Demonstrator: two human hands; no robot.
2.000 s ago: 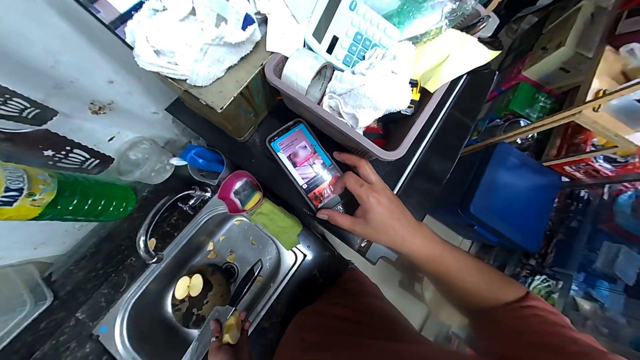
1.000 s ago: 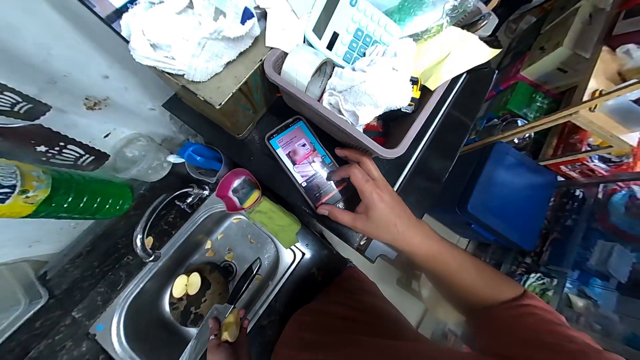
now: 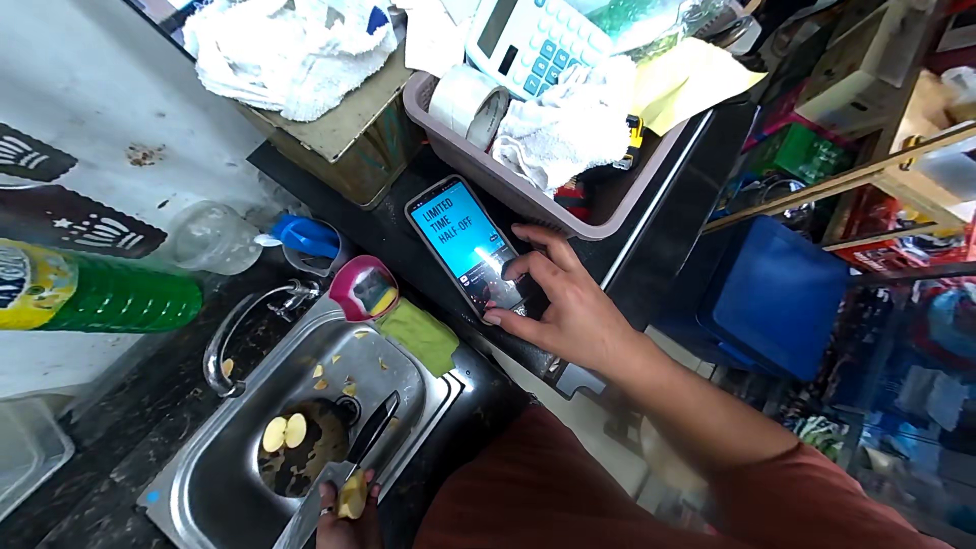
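Note:
My right hand is spread over the lower part of a smartphone with a lit screen, lying on the black counter. The thumb is by the phone's lower edge and a bent finger is over its screen; exact contact is unclear. At the bottom, my left hand, partly hidden, holds a pale-yellow piece of produce, possibly potato, with a knife along the fingers, its black handle pointing up over the sink. Two pale cut pieces and small peelings lie in the sink.
A plastic basket holds a calculator, tape roll and white cloth. Around the sink are a curved faucet, pink container, green cloth and green-liquid bottle. A blue bin stands right.
The phone's screen has changed from a picture to a mostly blue display. My right hand stays by the phone, and my left hand still holds the produce piece and knife.

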